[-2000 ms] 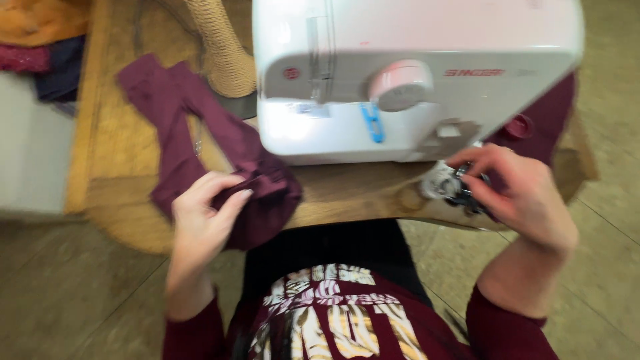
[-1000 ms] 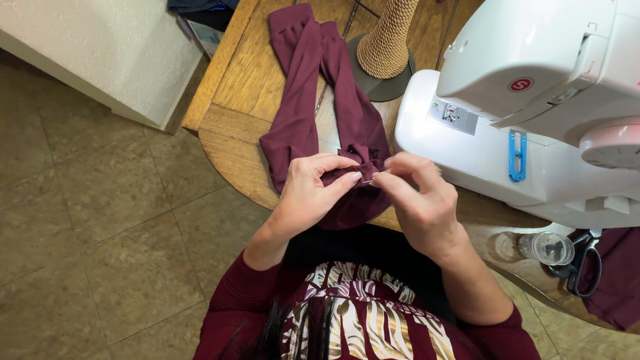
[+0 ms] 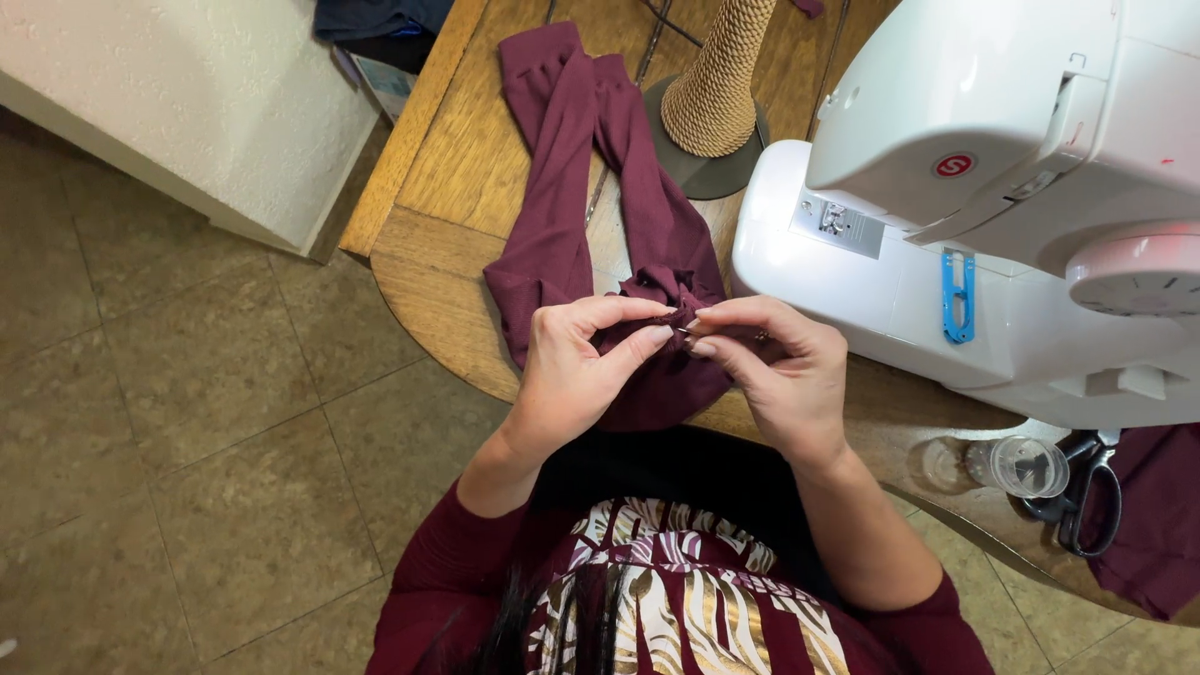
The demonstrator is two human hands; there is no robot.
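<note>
A maroon knit garment [image 3: 553, 234] with two long cuffed legs or sleeves lies at the table's front edge. My left hand [image 3: 586, 366] pinches its bunched edge between thumb and forefinger. Close against it, my right hand [image 3: 778, 366] holds a thin metal pin at the same bunched fabric; the fingertips of both hands nearly meet. Just right of the hands stands a white Singer sewing machine [image 3: 984, 103], with blue thread snips [image 3: 958, 298] lying on its bed.
A rope-wrapped post [image 3: 717, 94] on a dark round base stands behind the garment. Along the right front edge of the wooden table [image 3: 441, 291] are a clear plastic cup [image 3: 1029, 467], black-handled scissors [image 3: 1099, 506] and more maroon fabric [image 3: 1153, 516]. A white textured wall [image 3: 206, 103] is at upper left.
My right hand has moved from beside the clear cup to the garment, where it meets my left hand. The view has swung left.
</note>
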